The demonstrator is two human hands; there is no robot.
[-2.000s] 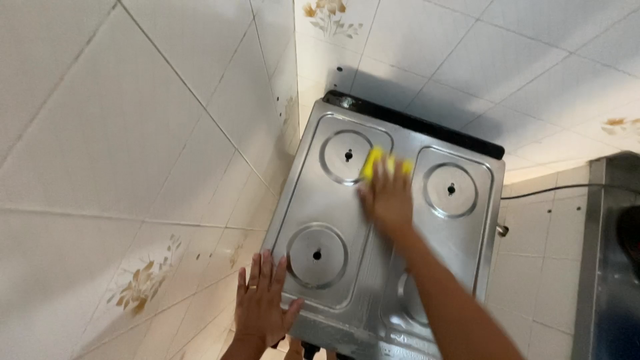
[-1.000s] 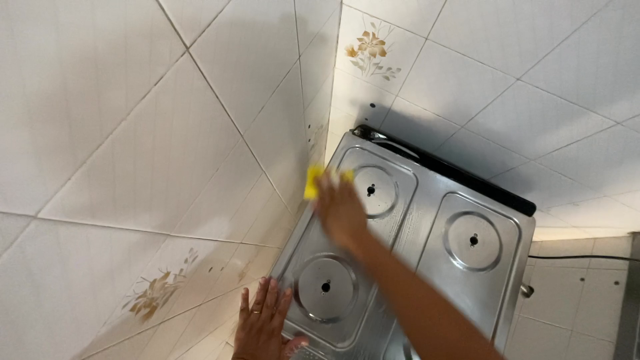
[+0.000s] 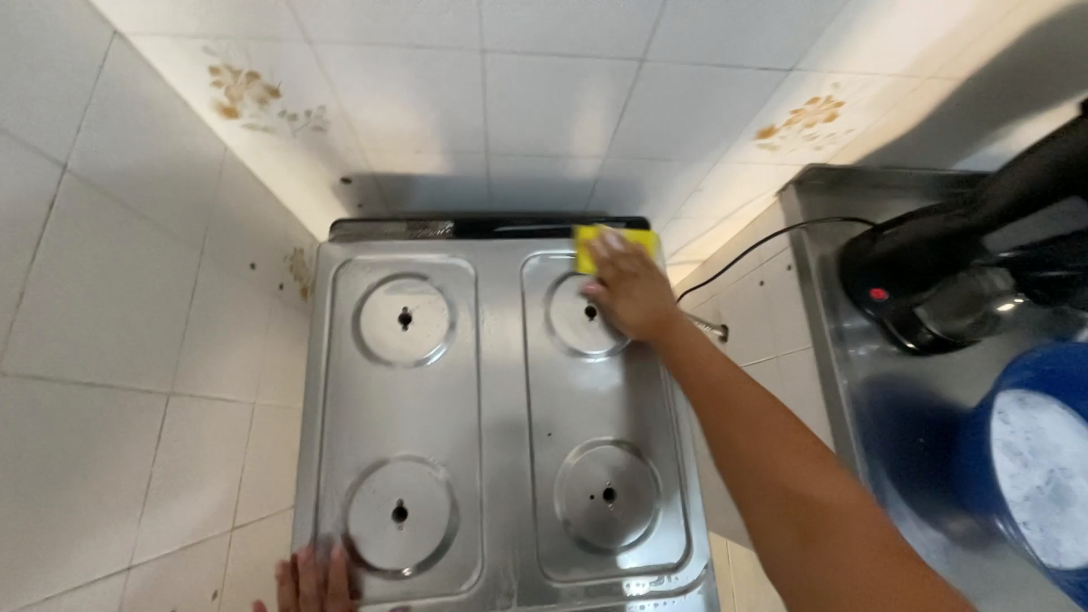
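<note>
My right hand point(image 3: 631, 285) presses a yellow sponge or cloth point(image 3: 637, 242) on the back right corner of a stainless steel stove top point(image 3: 501, 408). The burner caps and grates are off; round recesses with small centre holes show. At the front left edge of the stove top rests my left hand point(image 3: 314, 582), fingers spread, holding nothing; its lower part lies outside the picture. Along the stove's back runs a black strip point(image 3: 518, 228). Wet marks glint near the front right edge.
Tiled walls point(image 3: 561, 102) stand behind and to the left. On the right, a metal counter point(image 3: 892, 408) holds a black coffee maker point(image 3: 918, 280) and a blue tub point(image 3: 977, 442) with foamy water. A black cord point(image 3: 748, 246) hangs between stove and counter.
My right hand has moved with the yellow sponge or cloth from the stove's left back side to its back right corner. The view has turned, bringing the coffee maker and blue tub into sight.
</note>
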